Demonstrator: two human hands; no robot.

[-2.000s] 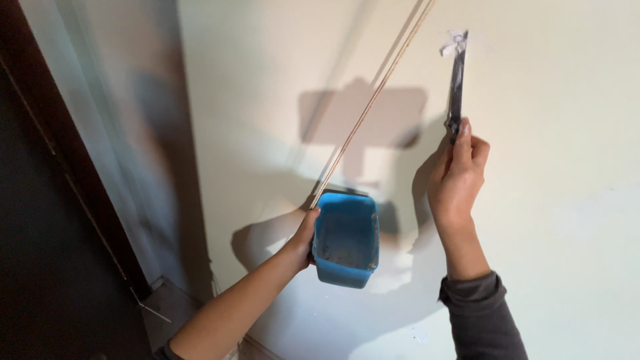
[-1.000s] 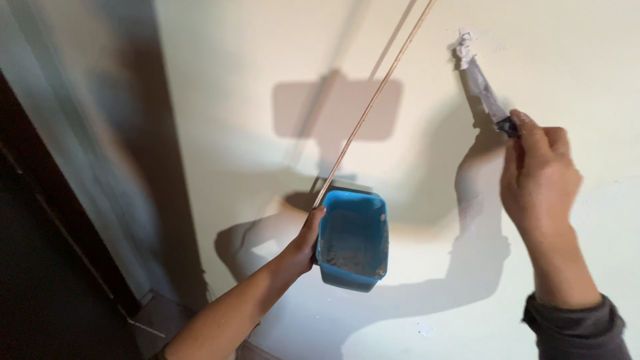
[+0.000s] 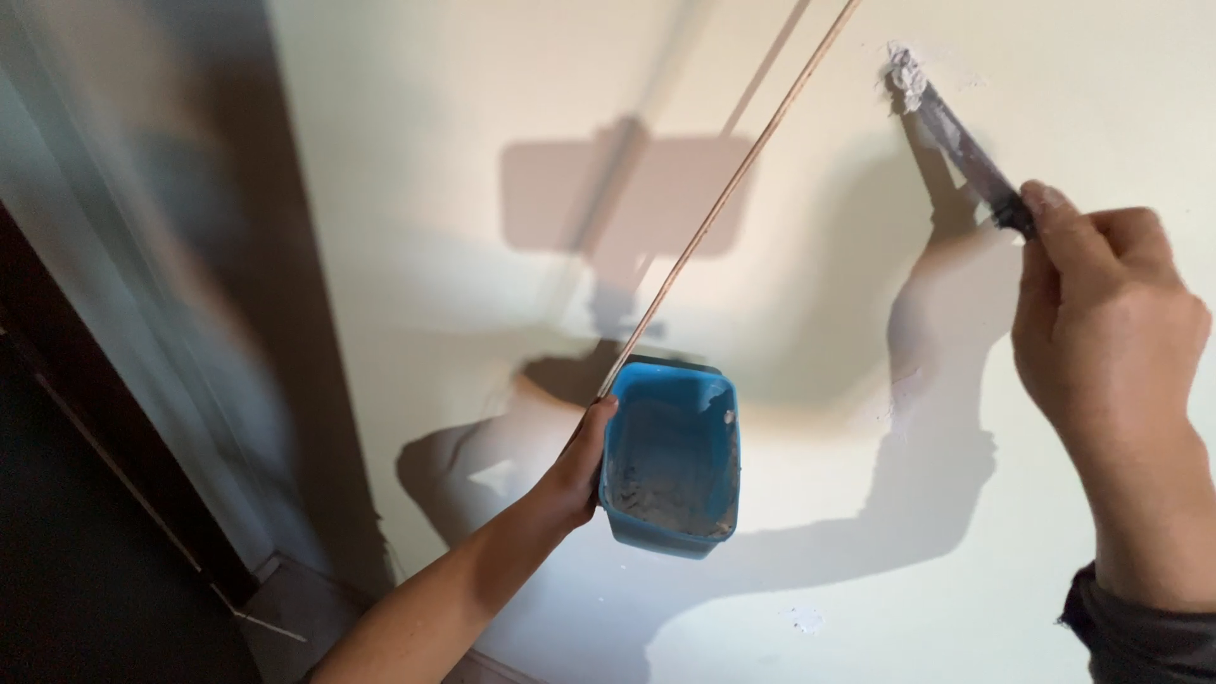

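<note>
My left hand [image 3: 581, 461] grips the left side of a blue plastic tub [image 3: 670, 456], which has whitish-grey paste smeared over its inner bottom and walls. A long thin cord or rod [image 3: 727, 195] runs from that hand up to the top edge; which of the two it is, I cannot tell. In my right hand [image 3: 1107, 294] is a narrow, paste-stained putty knife or blade [image 3: 969, 157], pointing up and left. A lump of whitish paste [image 3: 907, 78] sits at its tip, against or close to the pale wall [image 3: 817, 323].
Shadows of both arms and of a rectangular object fall on the wall. Low on it is a small whitish patch [image 3: 806, 620]. At the left stand a wall corner and a dark door or panel [image 3: 85, 532] with a brown frame [image 3: 123, 456]; floor [image 3: 304, 608] shows at lower left.
My right hand has moved right and the blade has swung from nearly upright to a slant up and left. My left hand still holds the tub.
</note>
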